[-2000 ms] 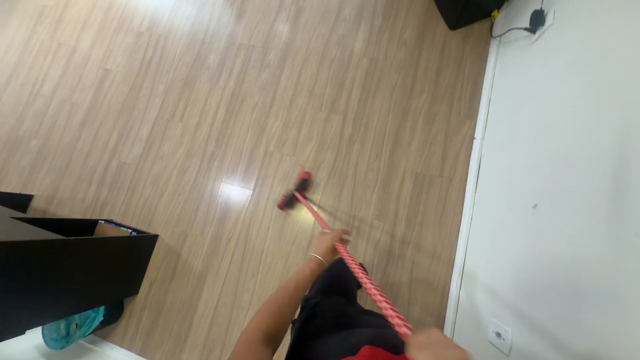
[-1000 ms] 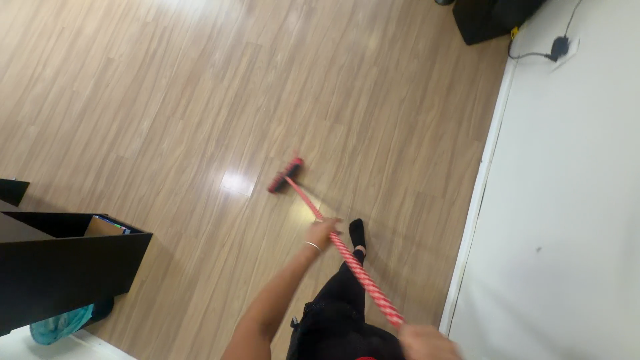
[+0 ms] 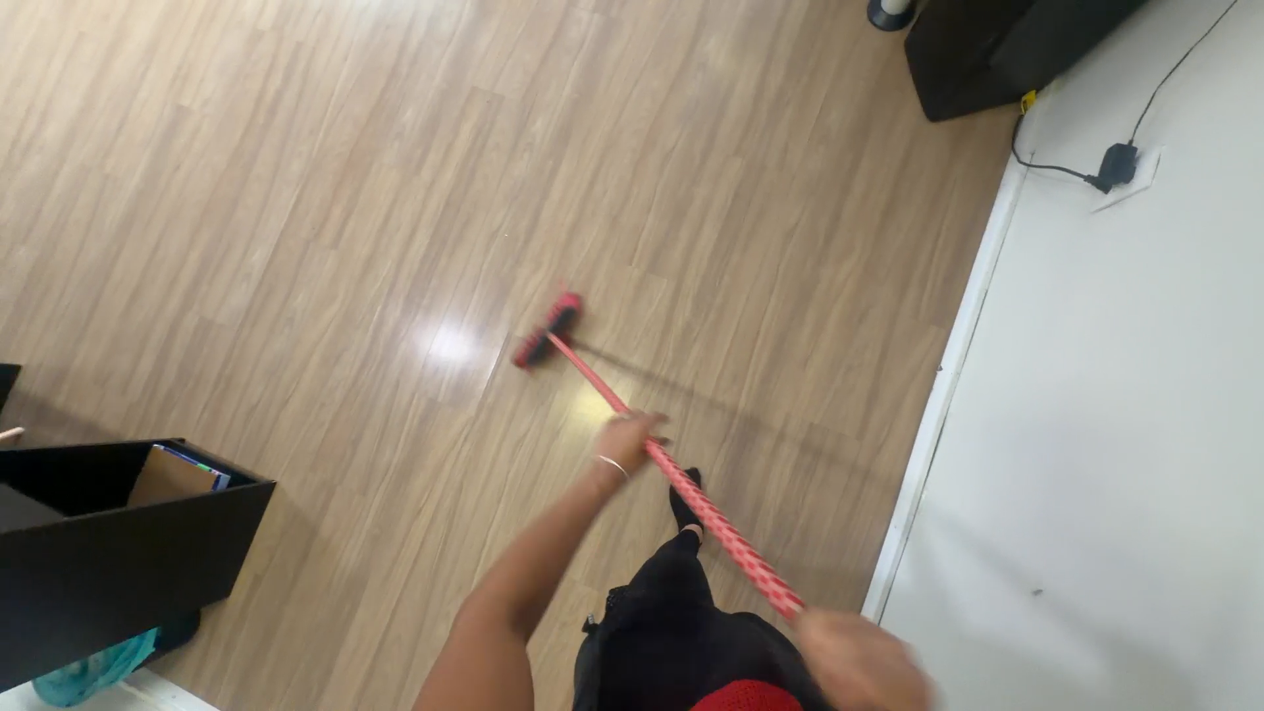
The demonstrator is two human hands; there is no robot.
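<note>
A broom with a red and black head (image 3: 549, 331) rests on the wood-look floor (image 3: 395, 197), slightly blurred. Its red-and-white patterned handle (image 3: 726, 533) slants down to the right toward my body. My left hand (image 3: 630, 442), with a thin bracelet at the wrist, is closed around the middle of the handle. At the handle's upper end, near the bottom of the view, my right hand (image 3: 861, 660) grips it and is blurred.
A white wall (image 3: 1106, 415) with a baseboard (image 3: 948, 380) runs along the right. A black plug (image 3: 1118, 166) with a cable sits in it, beside a black object (image 3: 997, 54). At lower left stands a black open-topped box (image 3: 128, 553) above a teal bag (image 3: 94, 671).
The broom stays in both hands; its head has shifted slightly left and away from me. A black-clad foot, not visible two seconds ago, now shows beside the handle.
</note>
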